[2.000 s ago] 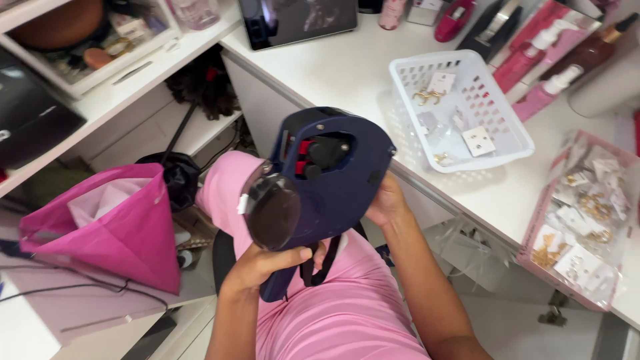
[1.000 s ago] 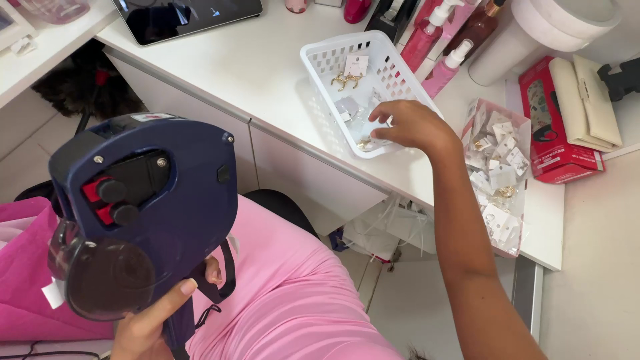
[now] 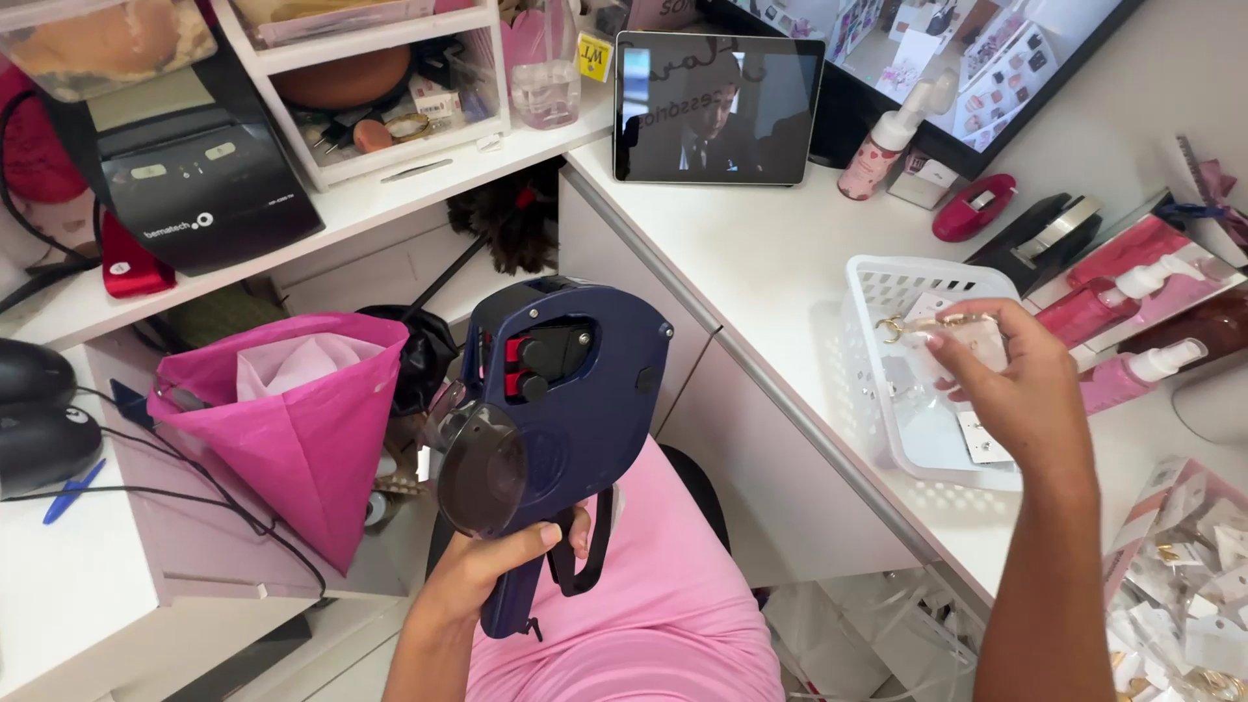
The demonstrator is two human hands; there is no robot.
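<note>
My left hand is closed around the handle of a dark blue price labeling gun, held upright above my lap, with its clear round cover facing left. Over a white perforated plastic basket on the desk, my right hand pinches a small clear packet that seems to hold jewelry. Gold-colored jewelry and a white earring card lie in the basket, partly behind my fingers.
A box of packaged jewelry sits at the lower right. Pump bottles, a tape dispenser and a tablet stand along the desk. A pink bag and a black printer are on the left.
My right hand has left the labeling gun, reached into the basket and now holds a small packet above it. My left hand has kept hold of the gun. The view has shifted.
</note>
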